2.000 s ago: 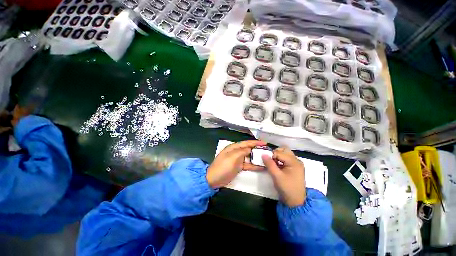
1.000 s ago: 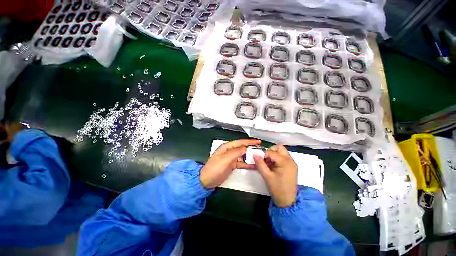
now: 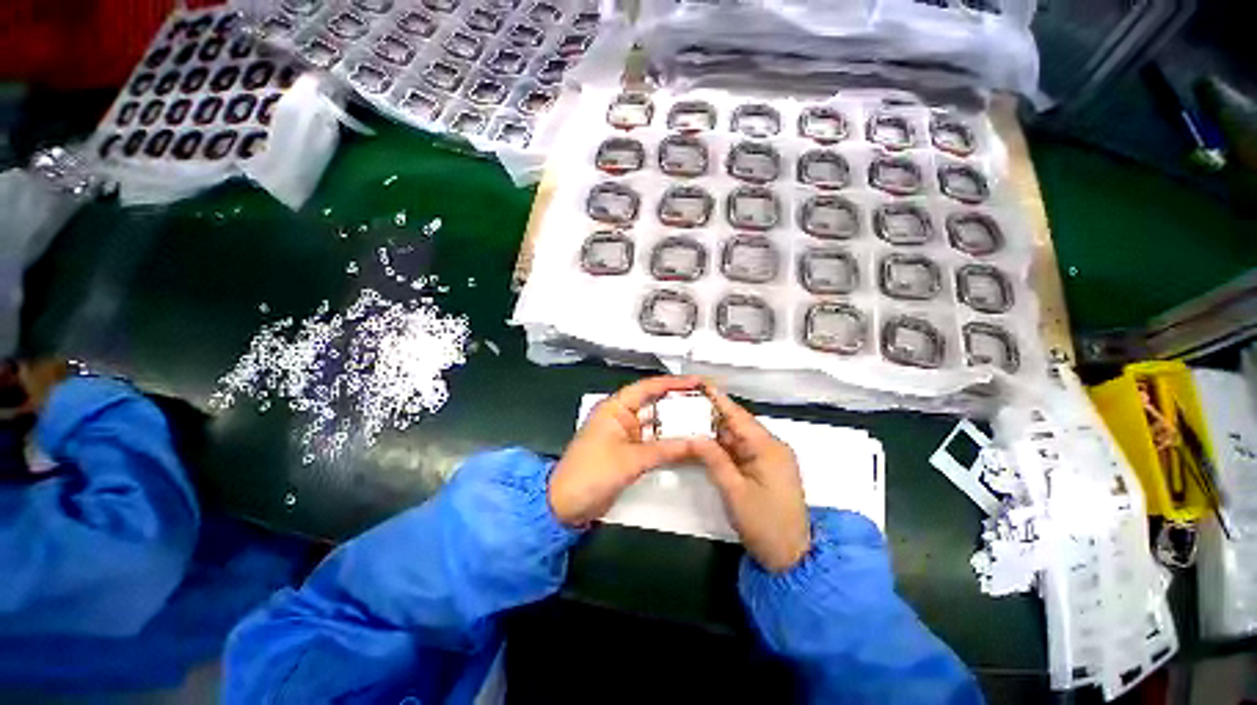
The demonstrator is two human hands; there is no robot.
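A small rounded-square watch housing (image 3: 684,415) with a white face is held over a flat white sheet (image 3: 835,475) on the green bench. My left hand (image 3: 607,455) grips its left side with the fingers. My right hand (image 3: 755,482) grips its right side, and both thumbs lie along its near edge. The fingers hide its rim in part. A white tray (image 3: 616,296) with rows of similar housings lies just behind; the pocket at its near left corner holds none.
A heap of tiny white bits (image 3: 393,355) lies left. Used white backing strips (image 3: 1089,551) and a yellow bin (image 3: 1155,427) are right. More trays (image 3: 297,138) stand behind left. Another person's blue sleeve (image 3: 104,482) is at the far left.
The right thumb and fingers have moved off the housing's face to its right side and near edge, so more of the white face shows. The camera view has shifted slightly.
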